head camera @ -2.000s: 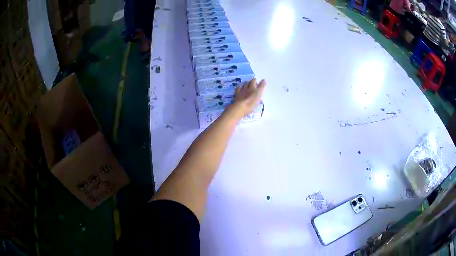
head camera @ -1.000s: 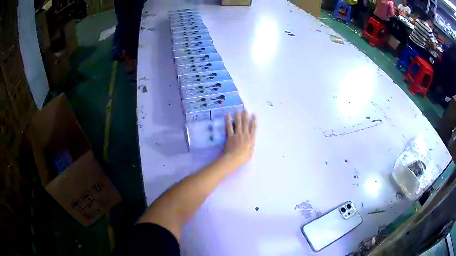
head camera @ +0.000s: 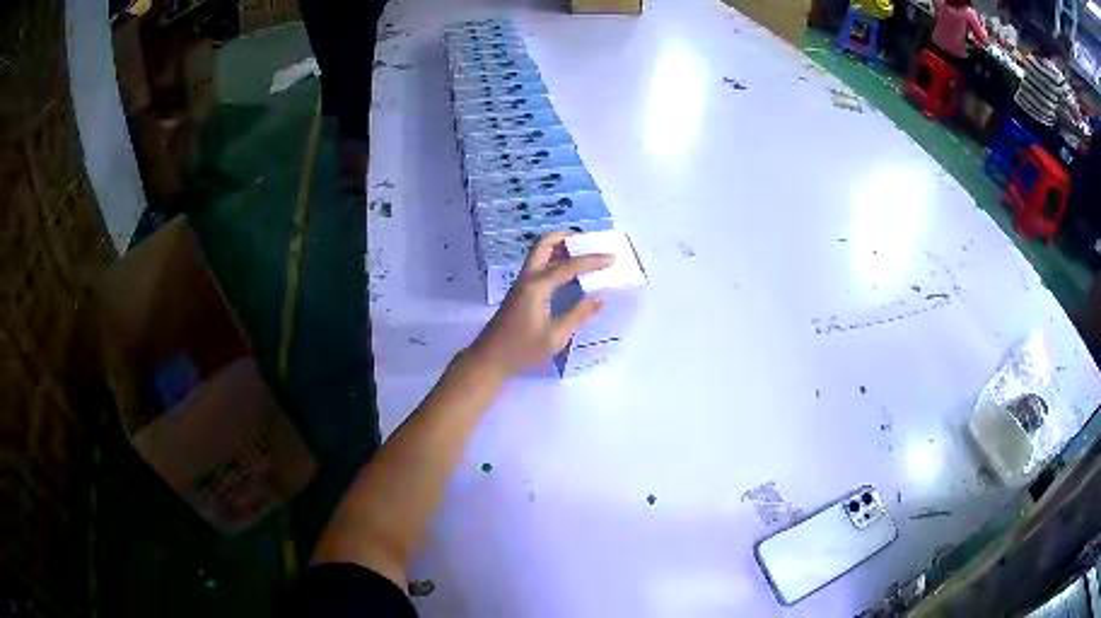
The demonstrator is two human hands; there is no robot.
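A long tight row of small pale blue and white retail boxes (head camera: pixel 519 151) runs away from me along the left part of the white table (head camera: pixel 773 386). My left hand (head camera: pixel 543 302) reaches in from the lower left and grips one retail box (head camera: pixel 610 268) between thumb and fingers. That box stands on end, with its white end face up, at the right side of the row's near end. Its lower part is partly hidden by my fingers. My right hand is not in view.
A smartphone (head camera: pixel 827 546) lies flat at the table's near right, and a crumpled clear plastic bag (head camera: pixel 1018 417) lies at the right edge. An open shipping carton (head camera: pixel 217 423) stands on the floor at left. Red stools (head camera: pixel 1036 193) and seated people are at upper right.
A second ago my left hand lay flat on the box at the near end of the row. Now it grips a box standing on end there. The view has shifted slightly.
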